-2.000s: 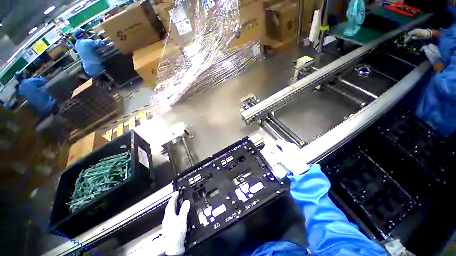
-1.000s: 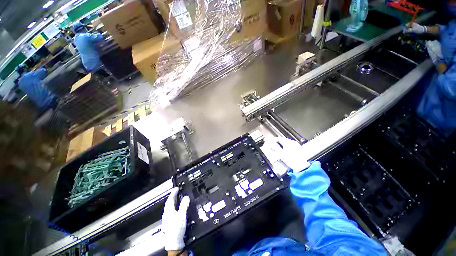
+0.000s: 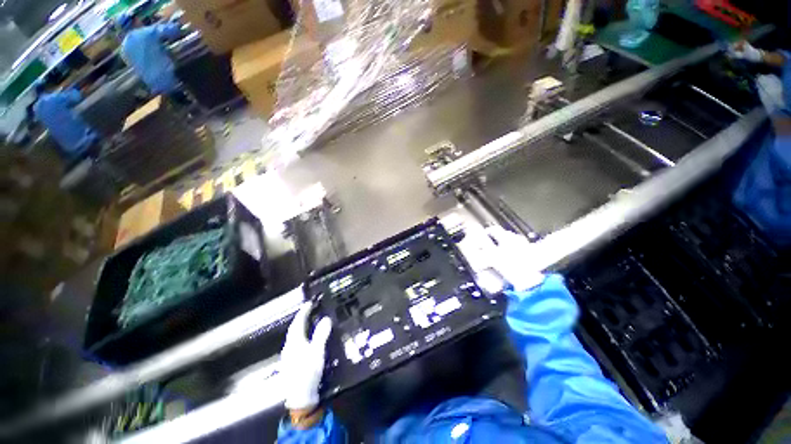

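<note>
A black solder carrier (image 3: pixel 401 303) with white lettering and pale cut-outs lies tilted across the conveyor rails in front of me. No circuit board shows in it. My left hand (image 3: pixel 303 357), in a white glove, grips its left edge, with the thumb over the rim. My right hand (image 3: pixel 503 260), also in a white glove, is at its upper right edge; its fingers are blurred by glare, and it seems to hold that edge. The fingers under the carrier are hidden.
A black bin (image 3: pixel 247 251) of green strips stands beyond the rail at left. More green pieces show low at left. Silver conveyor rails (image 3: pixel 555 130) run to the upper right. Dark perforated plates (image 3: pixel 646 316) lie at right. A person in blue stands at far right; two more work at upper left.
The view has shifted and blurred slightly; green pieces now show below the rail at lower left. Both hands stay at the carrier's edges, and the carrier has hardly moved.
</note>
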